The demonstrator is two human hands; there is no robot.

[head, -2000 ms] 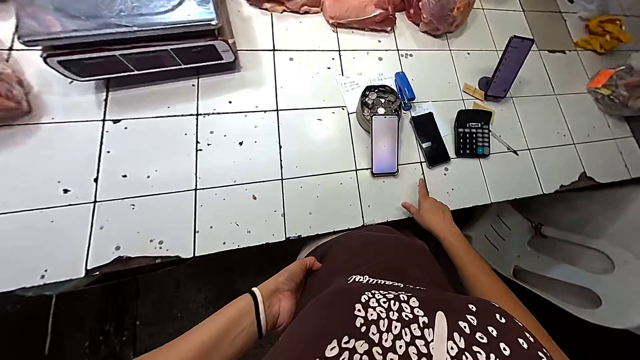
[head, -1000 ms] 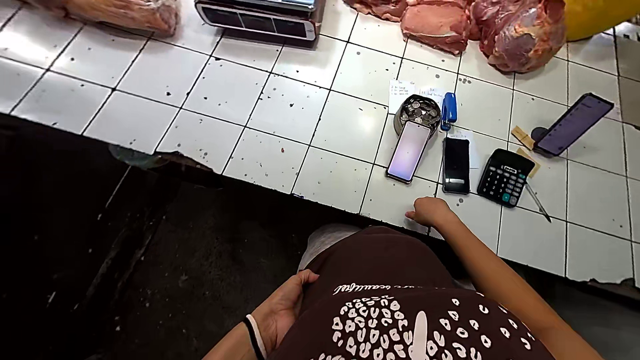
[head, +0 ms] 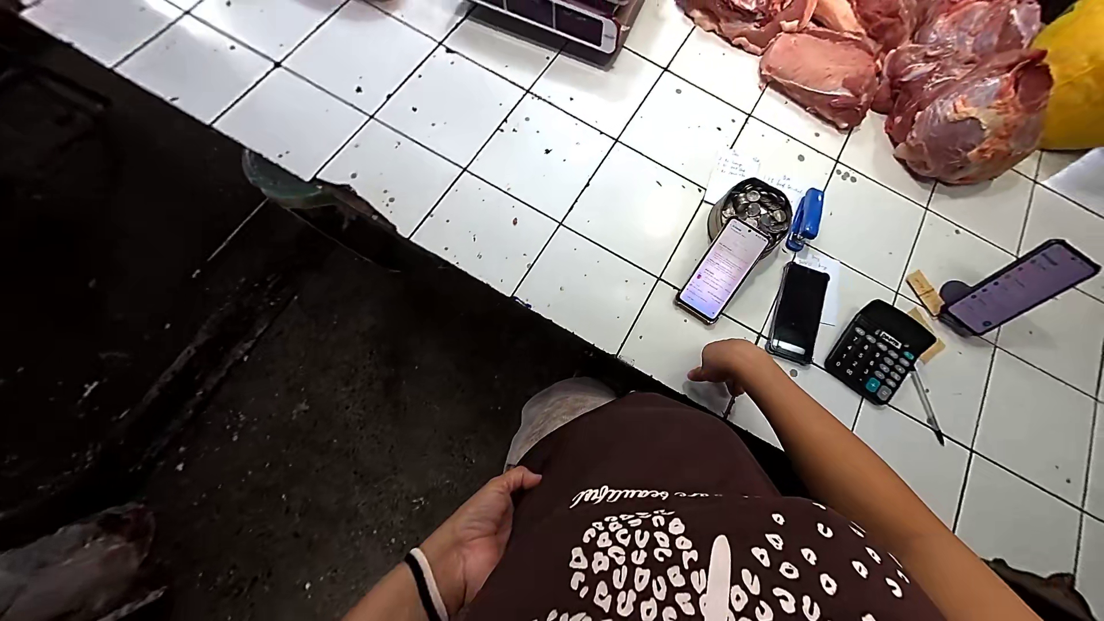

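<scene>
My left hand [head: 479, 536], with a black and white band at the wrist, rests against the side of my dark brown printed shirt [head: 655, 483]. Bent at the fingers, my right hand [head: 726, 362] touches the tiled counter near its edge and holds nothing visible. Just beyond it a lit smartphone [head: 723, 271] leans on a round tin of coins [head: 749, 207]. A dark-screened phone [head: 798, 312] lies right of that, partly on paper. Farther right are a black calculator [head: 873, 352], a pen [head: 928, 404] and another lit phone [head: 1021, 288], propped up. A blue stapler [head: 806, 219] sits beside the tin.
Raw meat [head: 966, 103] lies at the counter's far right, next to a yellow item [head: 1076, 78]. Part of a scale [head: 561, 21] shows at the top. The white tiled counter [head: 483, 216] has a chipped front edge, with dark floor [head: 345, 414] below. A plastic bag [head: 73, 565] is at lower left.
The view has swung left and down. My right hand's index finger, extended two seconds ago, is now curled in. My left hand remains against the shirt.
</scene>
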